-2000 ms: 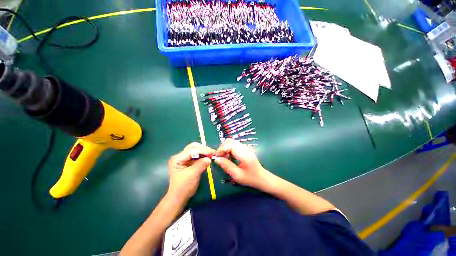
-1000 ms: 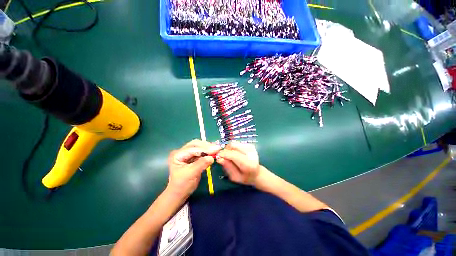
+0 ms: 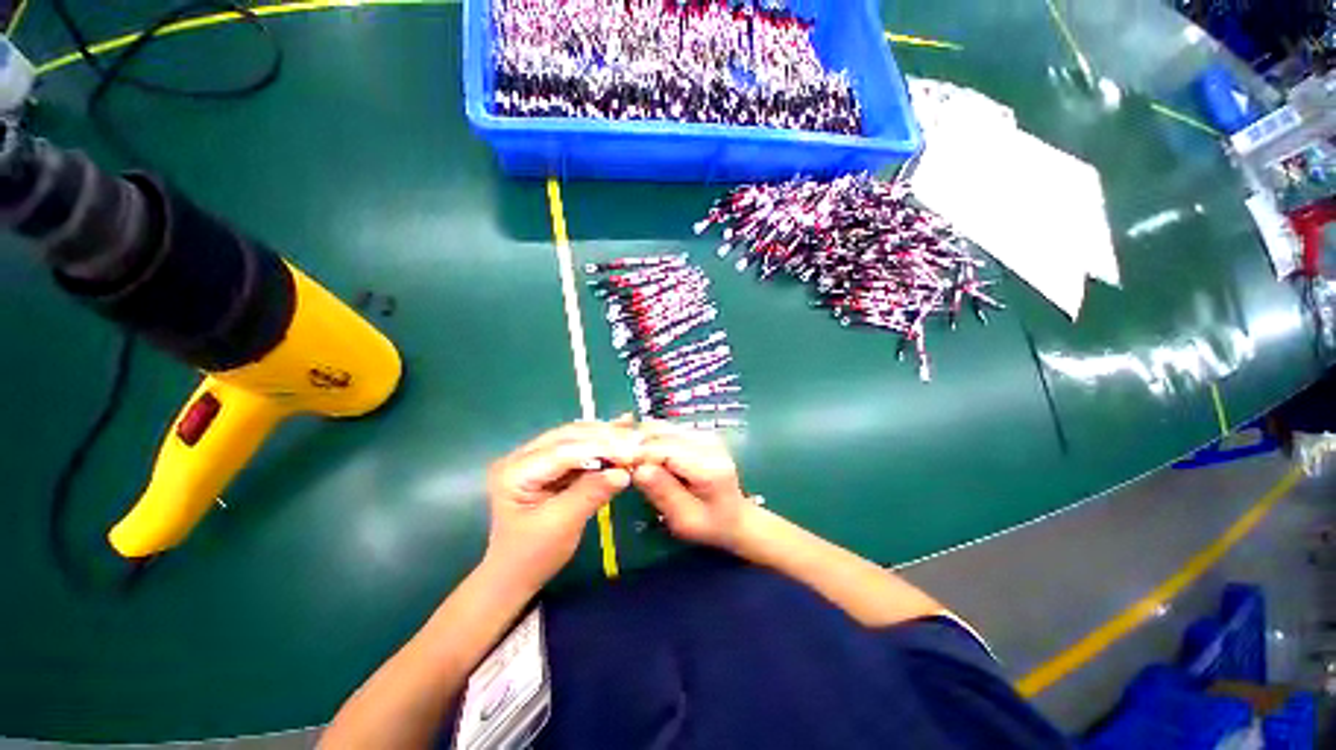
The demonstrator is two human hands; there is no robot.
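Note:
My left hand point(image 3: 545, 491) and my right hand point(image 3: 692, 481) meet fingertip to fingertip over the yellow line. Between them they pinch a short wire lead point(image 3: 598, 465); only its whitish tip shows by my left fingers, the rest is hidden. A ladder-like row of leads point(image 3: 674, 330) with red, black and white parts lies just beyond my hands, right of the yellow line. A small bit of another lead point(image 3: 648, 523) shows beneath my right hand. A large loose pile of leads point(image 3: 865, 249) lies farther right.
A yellow heat gun point(image 3: 330, 359) with a black barrel lies at left, its black cord point(image 3: 95, 425) behind it. A blue bin point(image 3: 689, 151) full of leads stands at the far side. White paper sheets point(image 3: 1018, 191) lie right of it. Small black pieces point(image 3: 378, 305) lie near the heat gun.
The view has shifted slightly. My hands stay together at the same place; the lead between them is now more covered by my fingers.

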